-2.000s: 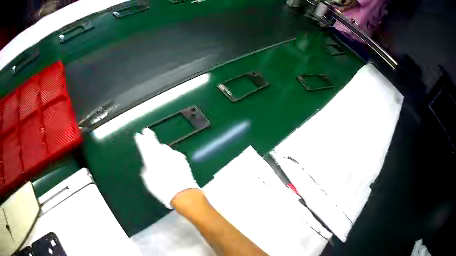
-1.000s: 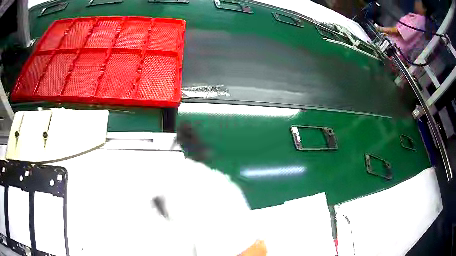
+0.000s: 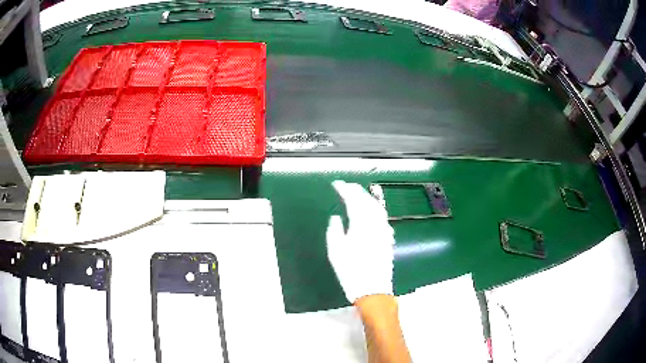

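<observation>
My right hand (image 3: 363,244), in a white glove, is over the green conveyor (image 3: 319,283) with thumb and fingers apart. Its fingers are beside the left end of a black phone middle frame (image 3: 438,200) lying flat on the green; whether they touch it I cannot tell. Another frame (image 3: 185,273) lies upright in the view on the white infeed belt (image 3: 131,273). To its left, across a gap, more frames (image 3: 86,266) stand side by side in a row, cut off by the picture's edge. My left hand is not in view.
A red plastic tray (image 3: 149,92) lies beyond the cream guide plate (image 3: 99,205). More frames lie on the green conveyor at right (image 3: 522,239) and along its far side (image 3: 188,15). White foam sheet (image 3: 559,283) covers the near edge. A metal rail curves at right.
My right hand, blurred over the white belt with a dark thing a second ago, is now over the green conveyor. A single frame now shows on the white belt. The view has shifted.
</observation>
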